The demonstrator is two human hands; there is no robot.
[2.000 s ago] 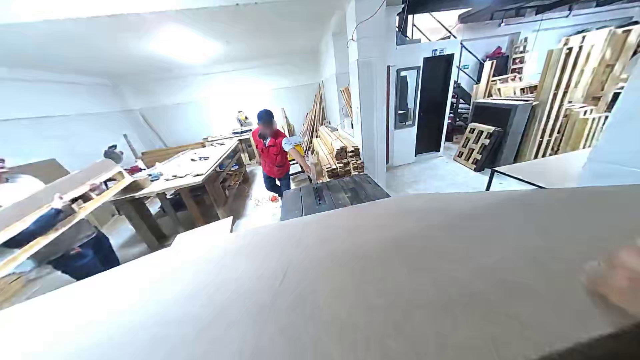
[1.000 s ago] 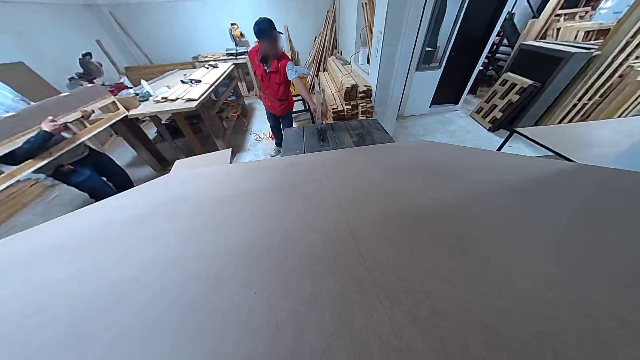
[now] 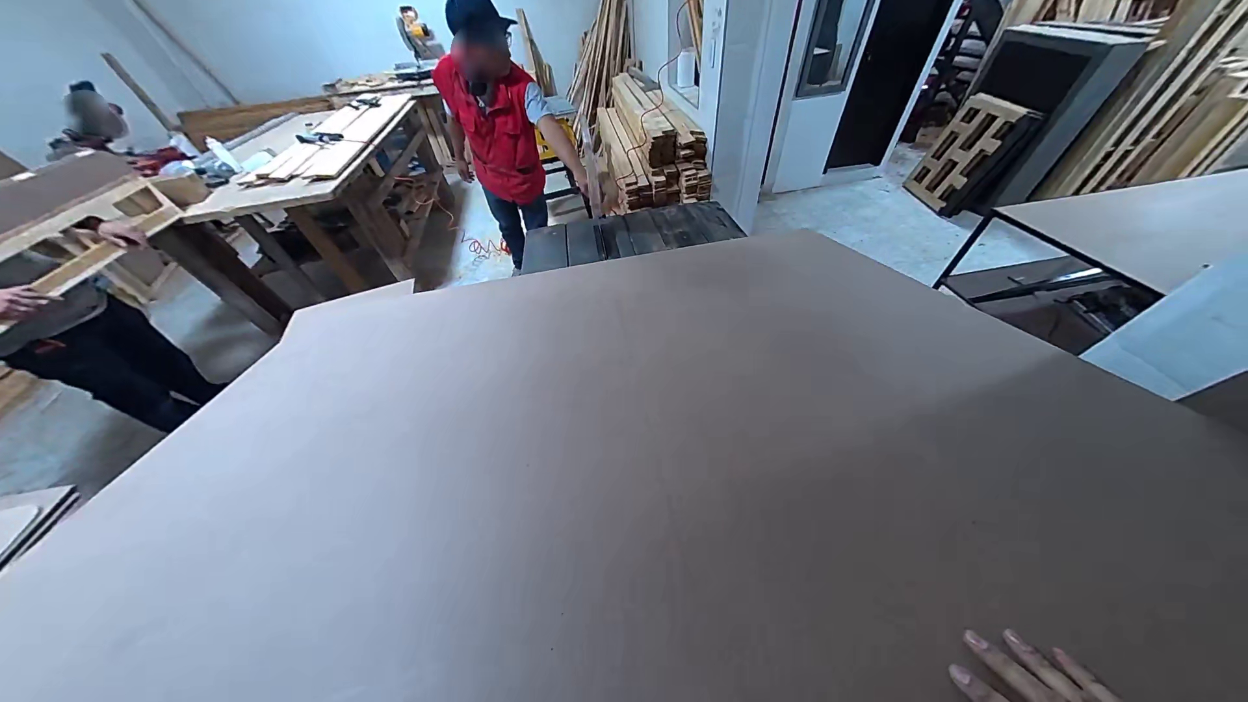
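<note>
A large flat brown board (image 3: 624, 439), likely a sheet of wood panel, fills most of the head view. At the lower right edge lie the fingers of my right hand (image 3: 1033, 673), slightly spread and flat on or just over the board. Only its fingers and part of the back show. My left hand is out of the picture. Beyond the board's far edge is a dark slatted wooden surface (image 3: 634, 234).
A person in a red vest (image 3: 497, 136) stands past the far edge. Another person at left holds a wooden frame (image 3: 88, 263). Also around: a workbench (image 3: 331, 185), stacked lumber (image 3: 653, 146), a white-topped table (image 3: 1150, 224) and leaning panels (image 3: 1063, 107).
The view has tilted down since the first frame. My right hand, absent one second ago, now shows at the lower right. The person in red has stayed near the slatted surface.
</note>
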